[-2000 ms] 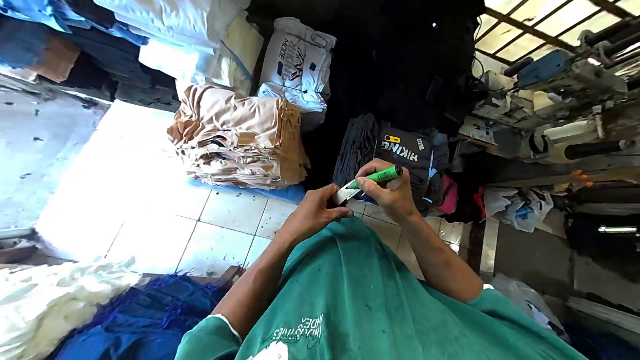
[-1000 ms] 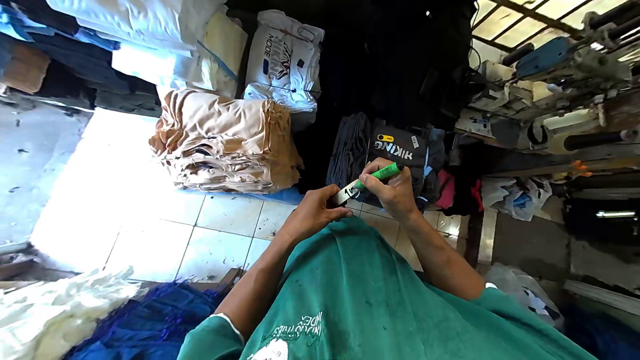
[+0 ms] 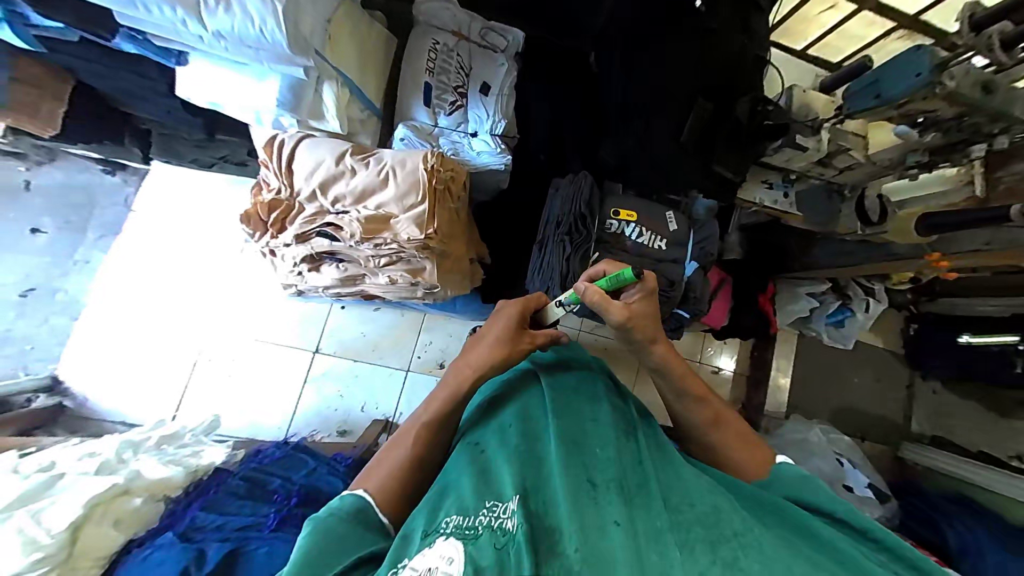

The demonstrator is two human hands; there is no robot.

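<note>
My right hand holds a green marker pen, its dark end up to the right and its other end at a pale strip. My left hand grips the strip's lower left end between thumb and fingers, close in front of the green shirt. The strip bears dark writing. What the strip is made of I cannot tell. Just beyond the hands lies a pile of dark folded garments with printed lettering.
A thick stack of beige fabric stands left of the hands, with packed white garments behind. Blue fabric and white fabric lie at lower left. Sewing machines stand at upper right. A clear plastic bag lies at lower right.
The strip shows more dark marks than two seconds ago. The marker's writing end has shifted slightly along it. Both hands keep nearly the same place and their holds.
</note>
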